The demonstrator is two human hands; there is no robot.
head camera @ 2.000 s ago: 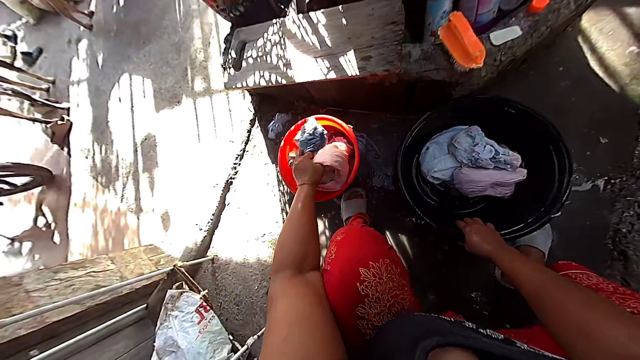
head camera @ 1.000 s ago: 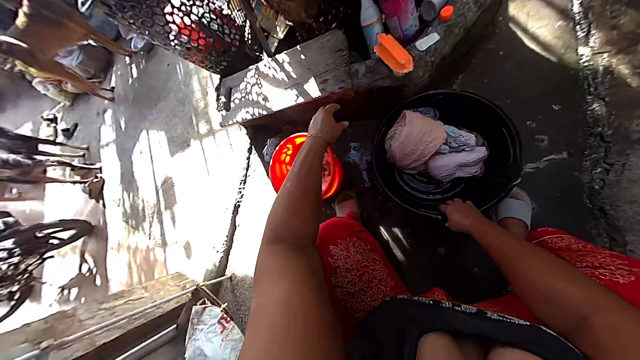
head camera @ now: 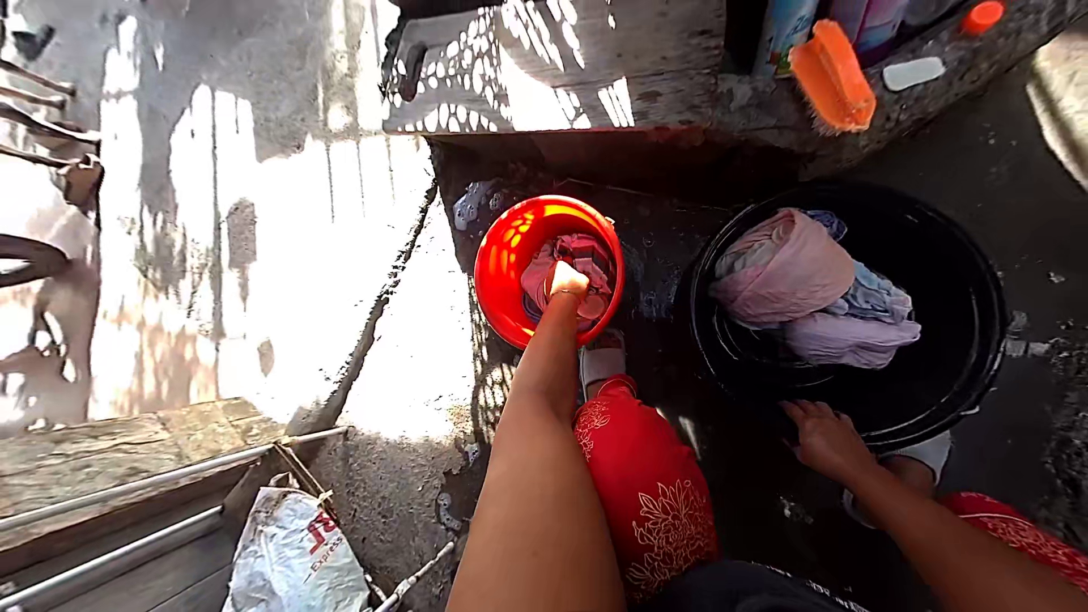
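My left hand (head camera: 568, 280) is inside the red plastic bucket (head camera: 503, 246), down on pink and dark red wet cloth (head camera: 586, 252); its fingers are hidden, so I cannot tell whether they grip. My right hand (head camera: 824, 435) rests at the near rim of the large black basin (head camera: 977, 374), its fingertips against or just under the edge. In the basin lie a bundled pink cloth (head camera: 795, 268), a light blue cloth (head camera: 875, 297) and a pale lilac cloth (head camera: 850, 338), touching one another.
Beyond the basin, an orange scrubbing brush (head camera: 833, 76), a white bar (head camera: 914, 74) and several bottles (head camera: 784, 34) stand or lie on a concrete ledge. A wooden board (head camera: 552, 68) is beyond the bucket. A white sack (head camera: 297, 552) and pale poles (head camera: 170, 472) lie at lower left.
My left hand was in the bucket, rose above its far side, and is down in the bucket again. The pink bundle, absent from the basin two seconds ago, lies there now.
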